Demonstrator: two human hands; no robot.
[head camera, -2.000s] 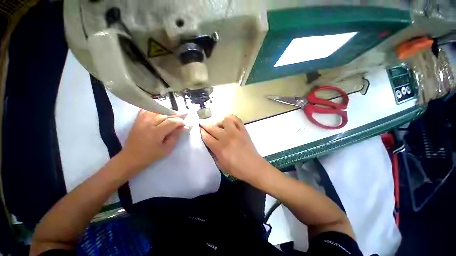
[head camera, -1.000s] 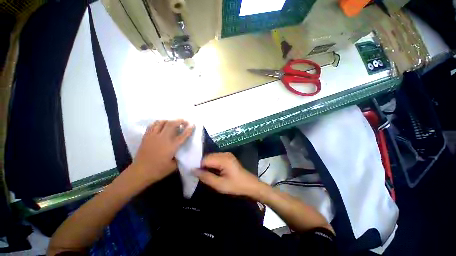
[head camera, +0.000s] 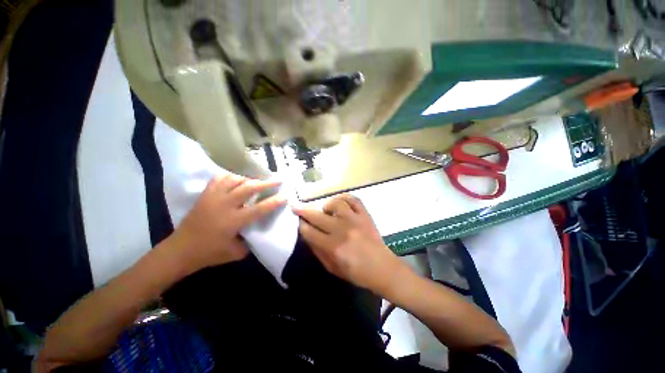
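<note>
A white panel (head camera: 271, 244) lies under my hands, its lower corner hanging over the table's front edge, with a black panel (head camera: 297, 264) along its right side. My left hand (head camera: 222, 218) is flat on the white panel, fingertips just in front of the presser foot (head camera: 312, 173). My right hand (head camera: 343, 237) pinches the panels' right edge between thumb and fingers. The bright lamp washes out the needle area. The machine head (head camera: 270, 73) stands above, with a green front panel and lit screen.
Red-handled scissors (head camera: 475, 167) lie right of the needle. Long black pieces (head camera: 40, 146) lie at the left. White pieces with black edging (head camera: 521, 280) hang below the table edge at right. A blue basket (head camera: 162, 348) is at lower left, a control box (head camera: 583, 138) at the right.
Both hands have moved from the table's front edge up to the needle area with the panels. The machine head sits lower and larger in view as the camera has tilted.
</note>
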